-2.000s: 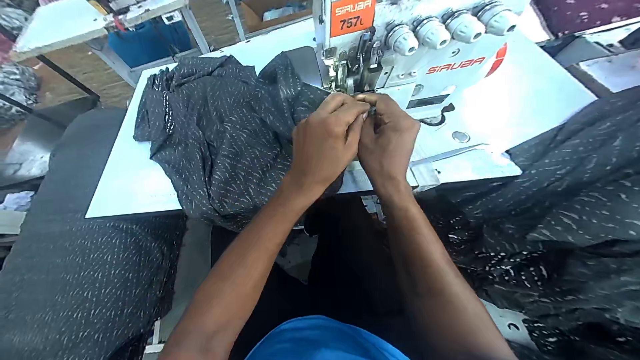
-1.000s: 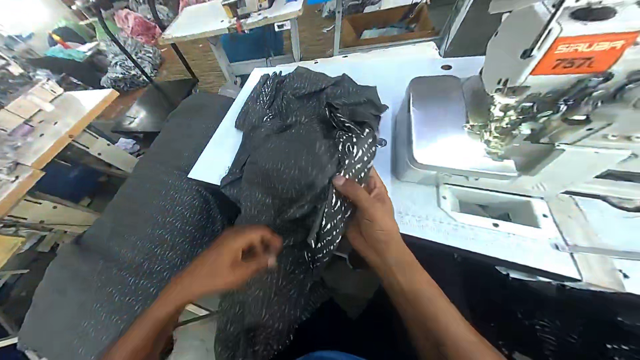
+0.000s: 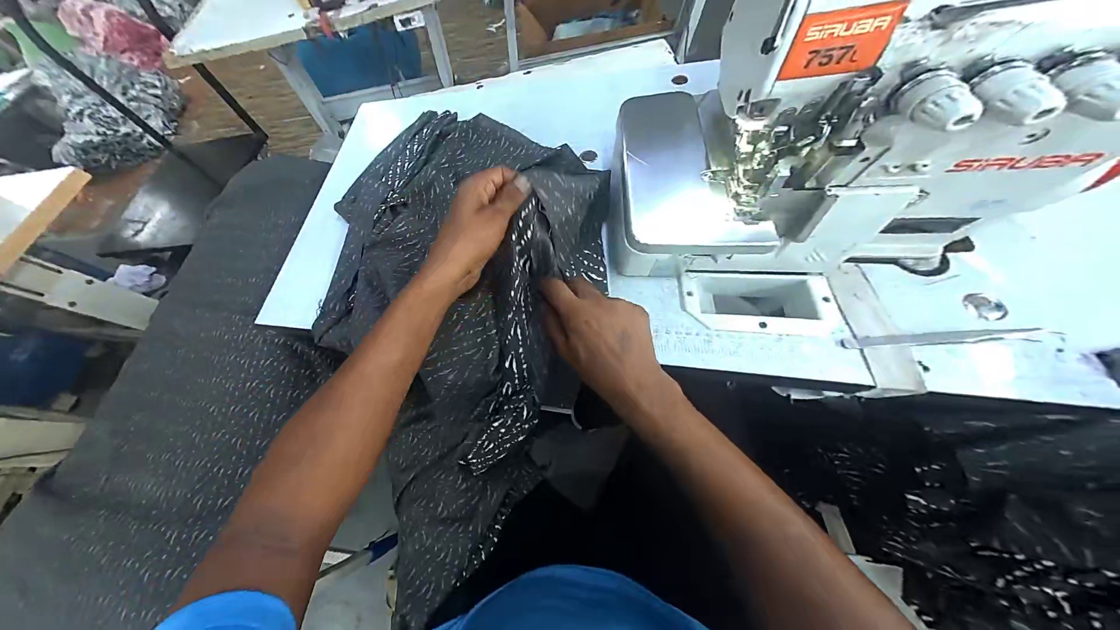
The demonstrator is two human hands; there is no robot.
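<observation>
A dark grey patterned fabric piece [image 3: 455, 332] lies bunched on the white sewing table and hangs over its front edge. My left hand [image 3: 481, 223] pinches a fold of it near the top, thumb and fingers together. Lower and to the right, my right hand [image 3: 604, 337] grips the cloth beside a strip with bolder white marks [image 3: 516, 341]; its fingertips are partly hidden in the folds. To the right of the fabric stands a Siruba overlock sewing machine [image 3: 787, 192], its metal work plate [image 3: 665, 175] close to the cloth but with no fabric under the needle area.
More dark patterned cloth [image 3: 184, 420] drapes down at the left, and black cloth with white marks [image 3: 1006, 525] lies at the lower right. Metal tweezers [image 3: 954, 338] rest on the table at the right. Behind are another worktable [image 3: 254, 26] and a cardboard box [image 3: 595, 26].
Two seconds ago both hands were at the machine's needle area; now they are on the fabric left of it. Since one second ago, my left hand has moved up and taken hold of a fold. The view has shifted.
</observation>
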